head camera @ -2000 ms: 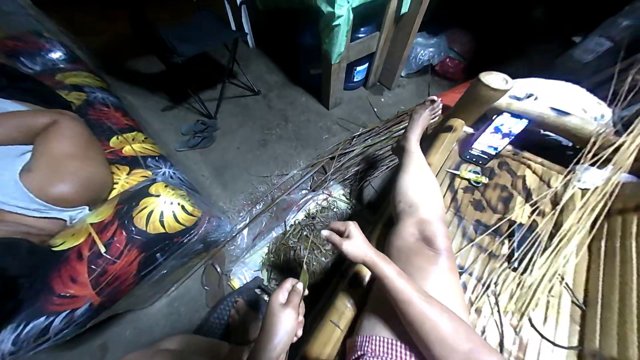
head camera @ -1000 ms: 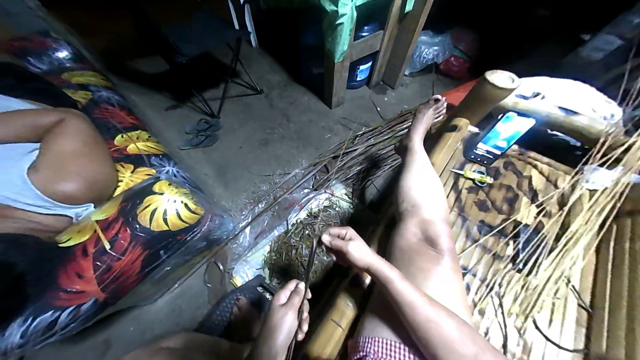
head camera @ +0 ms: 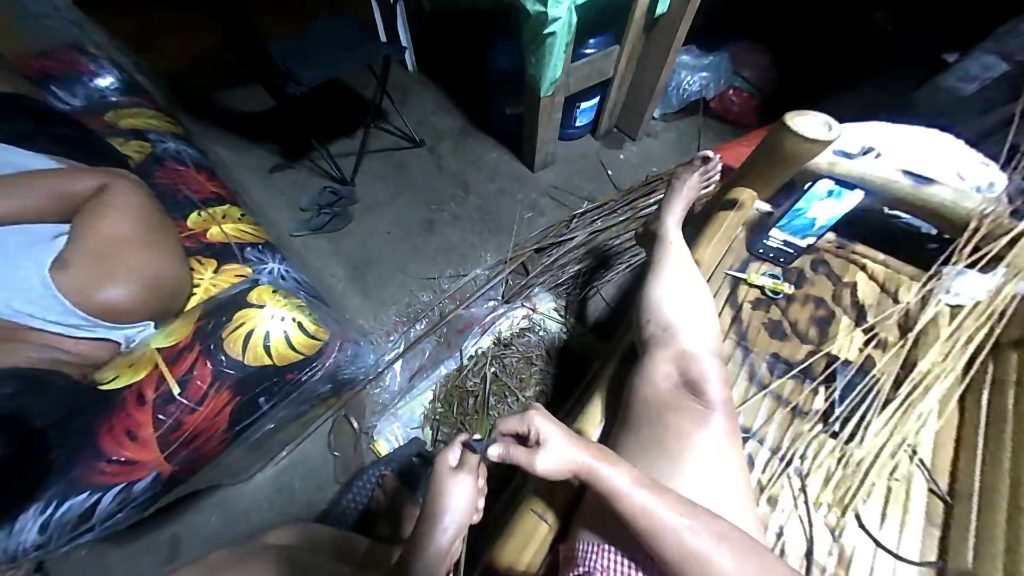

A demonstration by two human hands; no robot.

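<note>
My left hand [head camera: 460, 484] is closed around a thin plant stalk [head camera: 485, 392], whose upper end stands over a heap of dry plant scraps [head camera: 500, 372]. With bent fingers and thumb, my right hand [head camera: 536, 444] meets the left one and pinches a small dark object [head camera: 478, 445]; whether that is a blade or part of the stalk I cannot tell. The scraps lie on plastic sheeting [head camera: 416, 376] on the floor. Long thin stalks [head camera: 592, 224] lie in a bundle beyond the heap, beside my outstretched leg.
On the bamboo bench [head camera: 808, 312] at right are a lit phone [head camera: 808, 220], yellow-handled scissors [head camera: 764, 282] and many pale strips [head camera: 904, 384]. A person [head camera: 120, 248] lies on a floral, plastic-covered mattress [head camera: 272, 336] at left. Slippers [head camera: 324, 210] and a wooden-legged table [head camera: 544, 132] stand beyond.
My right hand has moved down to my left hand; a second ago it was higher, apart from it, at the stalk's upper part.
</note>
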